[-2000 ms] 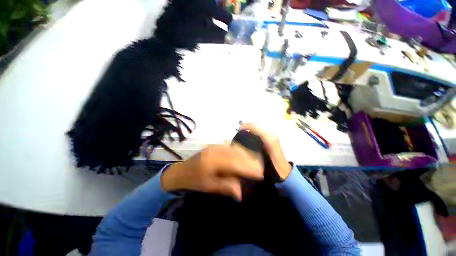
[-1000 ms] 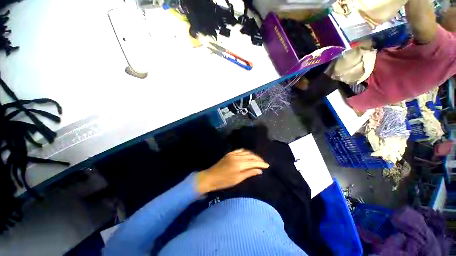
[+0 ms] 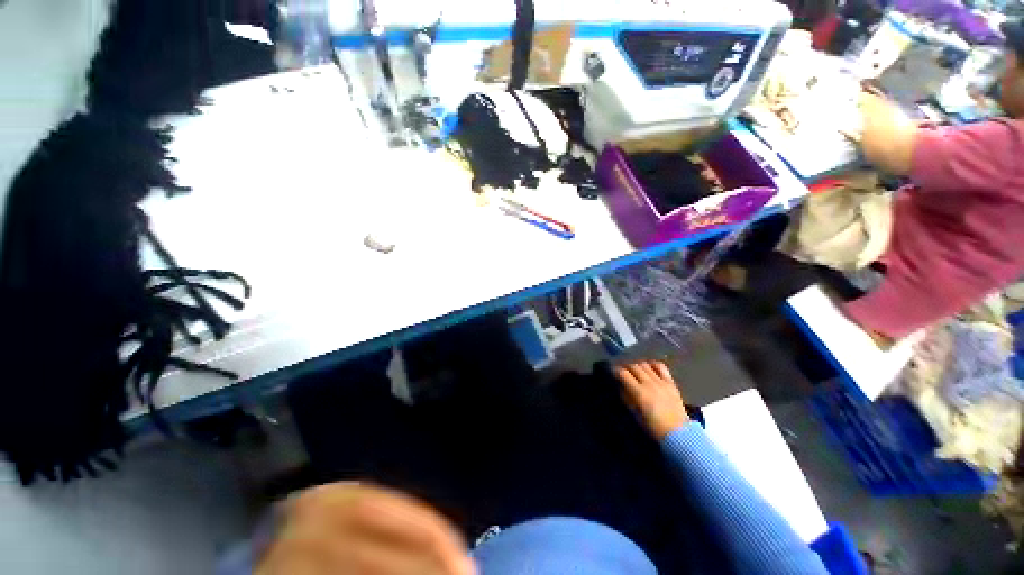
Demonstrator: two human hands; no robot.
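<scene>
Black fabric (image 3: pixel 483 449) lies over my lap below the table edge. My right hand (image 3: pixel 654 395) rests on its right side with the fingertips at the fabric's edge; whether it pinches the cloth is unclear. My left hand (image 3: pixel 359 534) is blurred and cut off at the bottom, above the lap; its fingers look curled, and what it holds is hidden. A large heap of black strips (image 3: pixel 67 281) with fringe-like ends (image 3: pixel 185 303) lies at the left of the white table (image 3: pixel 303 247). Orange-red and blue thread snips (image 3: pixel 539 220) lie near the front edge.
The sewing machine (image 3: pixel 685 70) stands at the back, with black pieces (image 3: pixel 500 146) beside it. A purple box (image 3: pixel 691 219) holds black pieces at the table's right edge. A small grey piece (image 3: pixel 378 243) lies mid-table. A person in a red top (image 3: pixel 966 213) works at right, near blue crates (image 3: pixel 898 449).
The view has swung back left and up, showing the machine and strip heap again. My right hand now shows on the lap fabric; my left hand is lower left, near the camera.
</scene>
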